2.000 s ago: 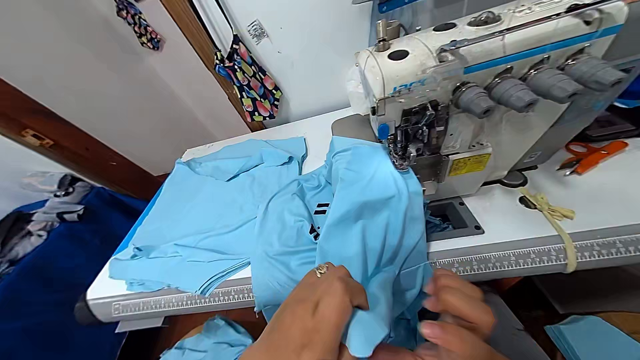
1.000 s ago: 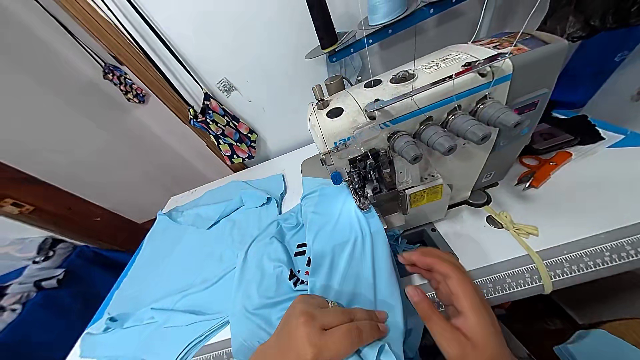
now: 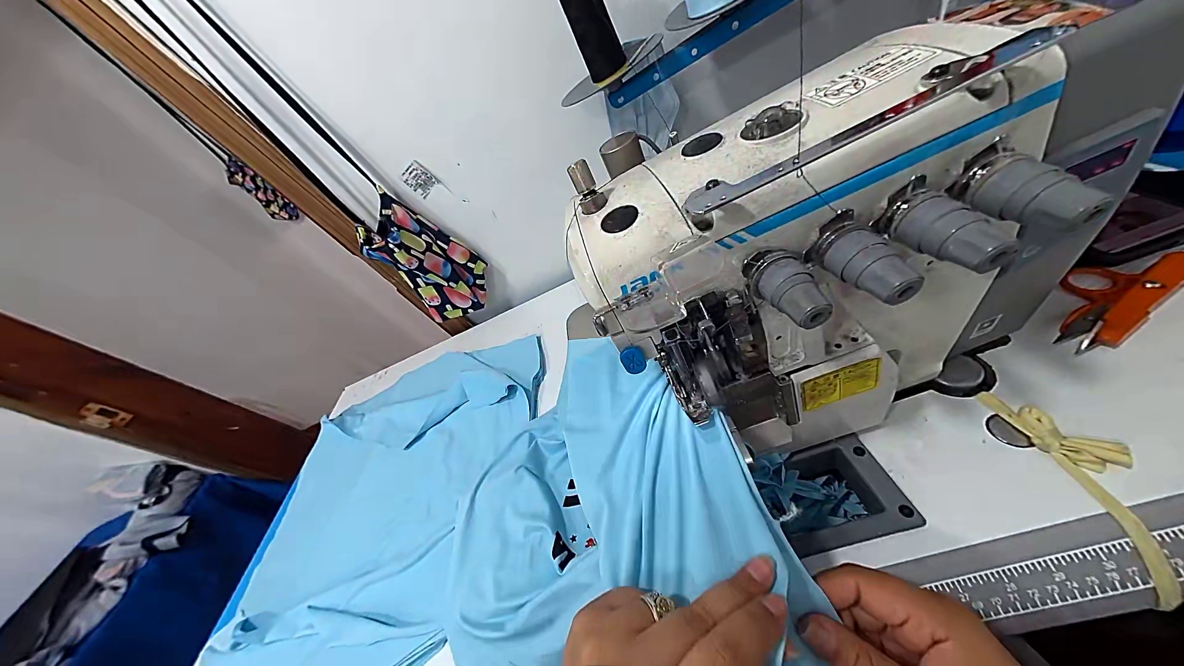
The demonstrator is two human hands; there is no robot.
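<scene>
A light blue knit garment [image 3: 647,481] with a dark print runs up under the presser foot of a white Jack overlock sewing machine [image 3: 832,185]. My left hand [image 3: 684,620], with a ring on one finger, lies on this fabric near the bottom of the view, fingertips pressing it. Just to its right, my right hand [image 3: 897,615] pinches the fabric's edge between thumb and fingers. Both hands are below the needle area [image 3: 703,370]. A second light blue garment piece [image 3: 398,490] is spread on the table to the left.
Fabric scraps fill a recessed tray [image 3: 888,490] beside the needle area. Orange-handled snips [image 3: 1124,296] and a knotted yellow strip [image 3: 1054,439] lie at the right. A measuring tape [image 3: 1045,583] runs along the table's front edge. Dark blue cloth [image 3: 203,555] is at lower left.
My right hand, apart from the fabric with fingers spread one second ago, now grips its edge. My left hand stays on the fabric. The view has shifted closer to the machine.
</scene>
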